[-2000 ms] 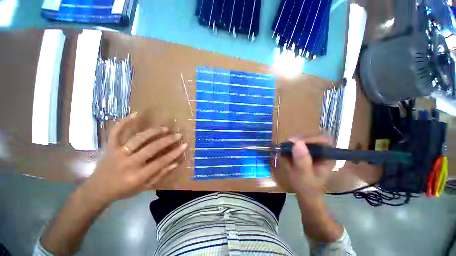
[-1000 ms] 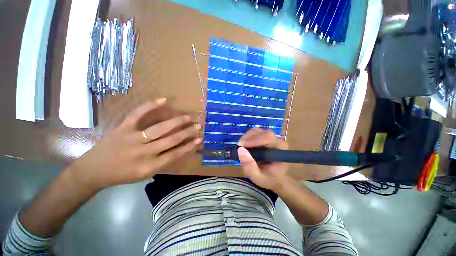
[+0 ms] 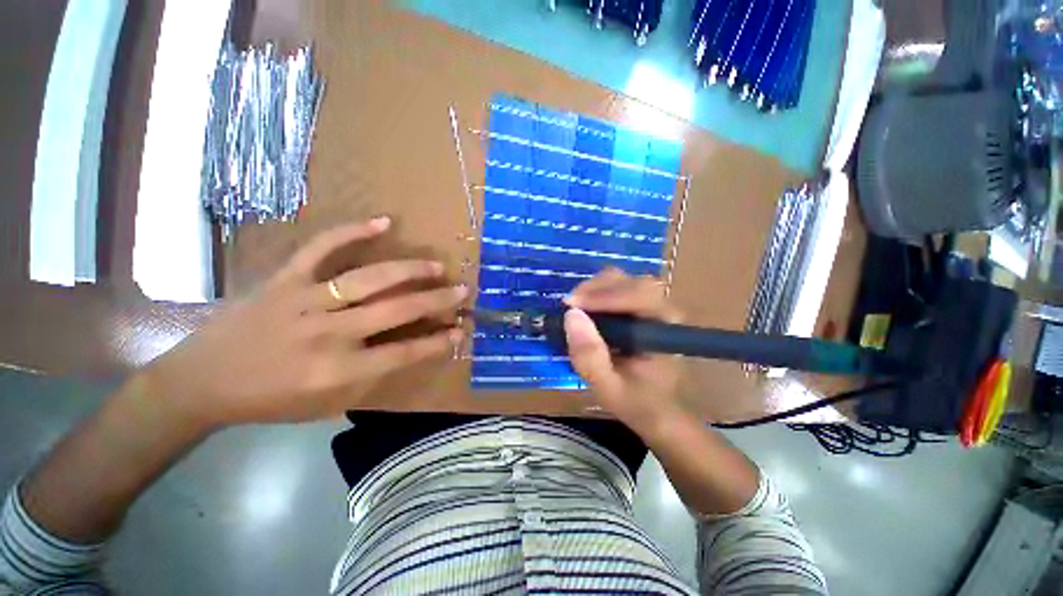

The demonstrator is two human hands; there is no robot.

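A bright blue solar cell panel (image 3: 577,210) with pale cross lines lies flat on the brown bench. My right hand (image 3: 624,343) holds a dark soldering iron (image 3: 723,342) over the panel's lower part; its tip points left, at the panel's left edge. My left hand (image 3: 321,332) lies palm down left of the panel, fingers spread, fingertips close to that edge; it holds nothing visible. A thin bus ribbon (image 3: 463,163) stands slightly slanted along the left edge. Another thin ribbon (image 3: 678,227) runs along the right edge. Whether the tip touches is unclear.
Silver ribbon piles lie left (image 3: 262,137) and right (image 3: 779,274), beside white strips (image 3: 181,151). Dark cell stacks (image 3: 752,47) lie on the pale green mat (image 3: 513,26). At right are a grey round machine (image 3: 933,163), a black holder (image 3: 933,384) and red-yellow handles (image 3: 986,402).
The view has shifted closer to the bench's near side. My right hand has brought the iron from the panel's right side to its left edge, then slightly upward. My left hand has moved closer to the panel.
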